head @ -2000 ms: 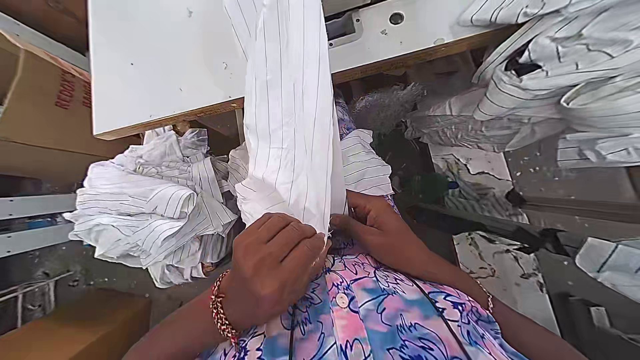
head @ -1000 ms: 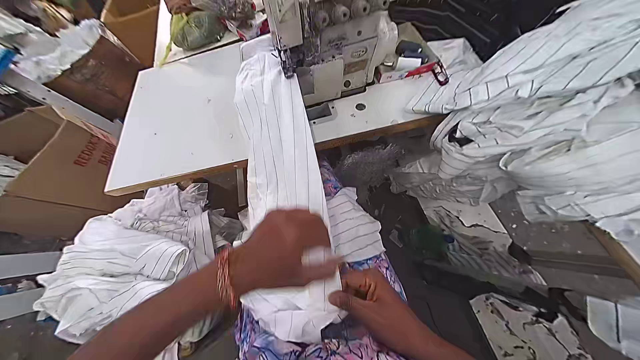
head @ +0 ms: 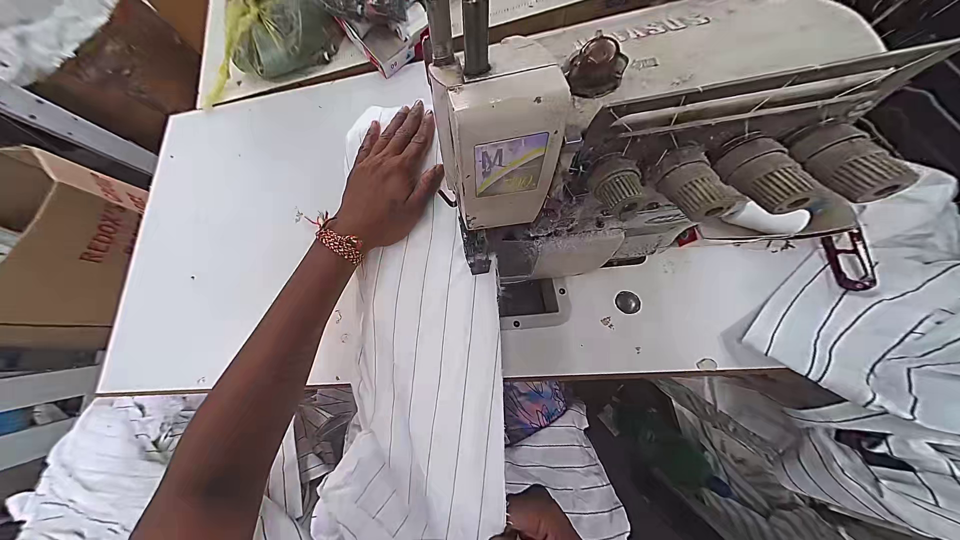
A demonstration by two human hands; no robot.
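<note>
A long strip of white striped fabric [head: 431,337] runs over the table edge and up under the presser foot area of an overlock sewing machine [head: 502,135]. My left hand [head: 394,176] lies flat with its fingers spread on the fabric's far part, just left of the machine head. Low in the view, my right hand [head: 540,516] is at the fabric's right edge and pinches it, its fingertips partly cut off by the frame. The needle area [head: 478,259] stands over the fabric's right edge; the needles themselves are hard to see.
The white sewing table [head: 225,247] extends left. Striped fabric piles lie below left [head: 105,465] and at the right [head: 892,315]. A cardboard box [head: 67,255] stands at the left. A plastic bag [head: 281,37] sits behind. Thread tension knobs [head: 697,184] and a dark red clip [head: 850,259] are at the right.
My left hand has moved from the fabric near my lap up to its far part beside the machine. My right hand stays at the near edge. The view has shifted toward the machine.
</note>
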